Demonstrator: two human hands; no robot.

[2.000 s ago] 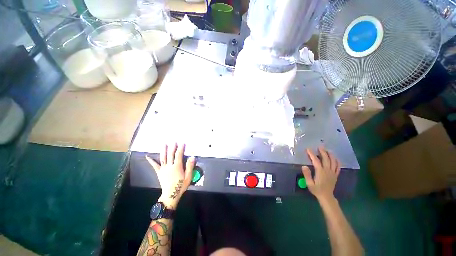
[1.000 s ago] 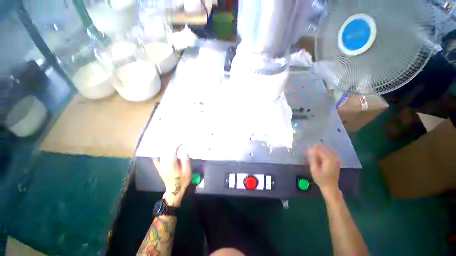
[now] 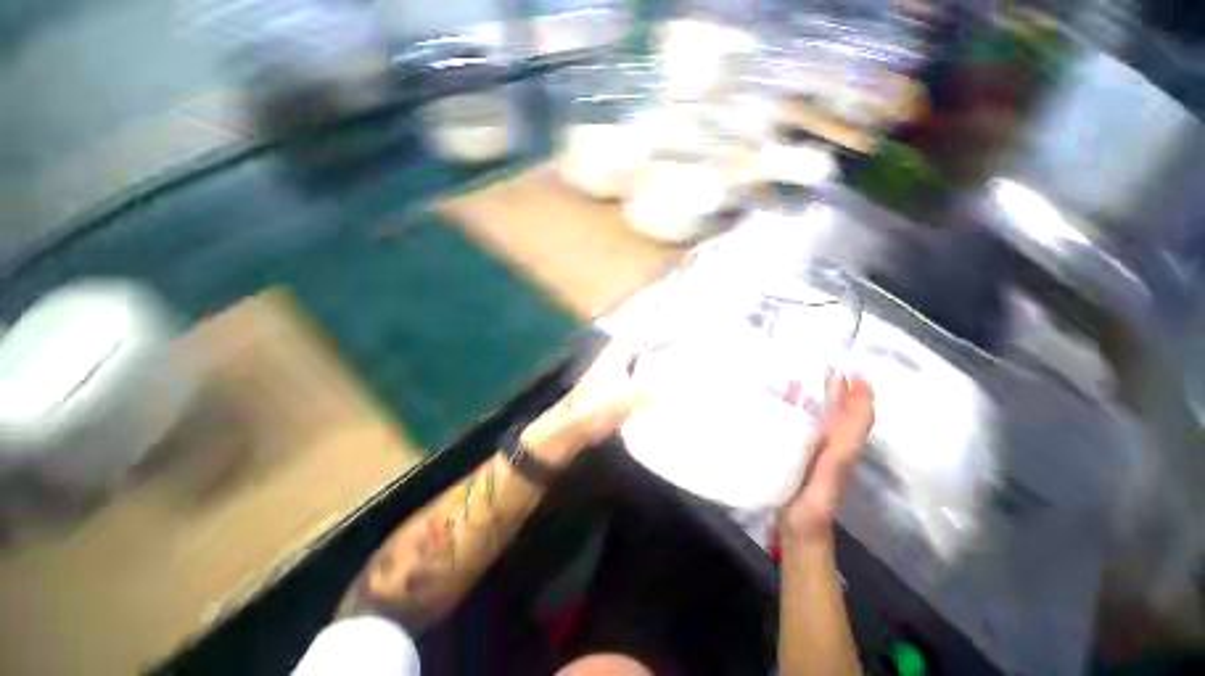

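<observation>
The frame is strongly blurred and overexposed. A white housing is held between my two hands over the front edge of the bright metal base plate. My left hand is on its left side and my right hand is on its right side. Its upper part is washed out, so I cannot tell whether a clear tank is on it. White plastic film lies on the plate to the right. One green start button shows at the bottom right.
Several white-bottomed clear tanks stand on a cardboard sheet at the back. A large white part sits on another cardboard sheet at the left. A green bench surface lies between the sheets.
My view has swung to the left. Both hands have left the front panel buttons and now hold the white housing, which is out from under the large silver cylinder.
</observation>
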